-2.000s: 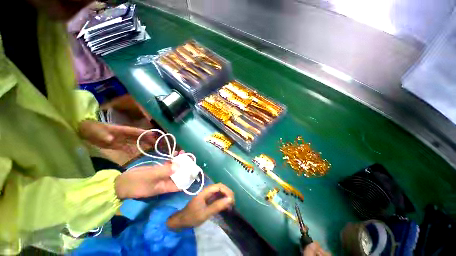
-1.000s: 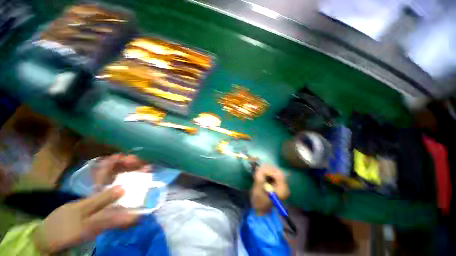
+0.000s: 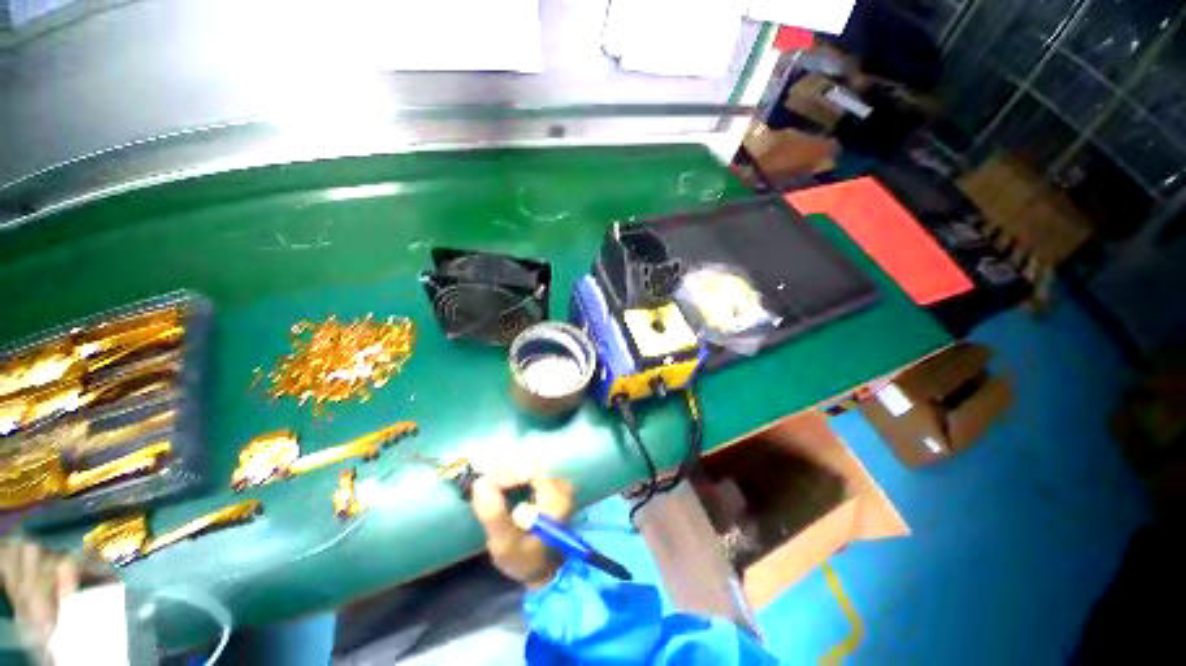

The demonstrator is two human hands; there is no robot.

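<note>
My right hand (image 3: pixel 524 523) grips a soldering iron (image 3: pixel 572 540) with a blue handle at the bench's front edge. Its tip side points up and left, beside a small orange flex piece (image 3: pixel 455 471). A blurred hand, apparently my left hand (image 3: pixel 37 583), is cut off at the lower left and holds a white block (image 3: pixel 91 632) with a looped white cord (image 3: pixel 195 609). Joined orange flex assemblies (image 3: pixel 345 452) lie in front of a heap of small flex pieces (image 3: pixel 341 359). Another small flex piece (image 3: pixel 346 494) lies nearer the front edge.
Trays of orange flexes (image 3: pixel 98 403) stand at left. Behind my right hand are a tape roll (image 3: pixel 552 370), a black fan (image 3: pixel 489 297) and the blue soldering station (image 3: pixel 637 341) with a yellow sponge. A clear bag (image 3: pixel 728 307) lies on a black mat (image 3: pixel 793 267). Open cardboard boxes (image 3: pixel 832 501) stand below.
The view has swung right, bringing in the soldering station and boxes. The white corded item passed from another person's hands to my left hand. The yellow-green sleeves are out of view.
</note>
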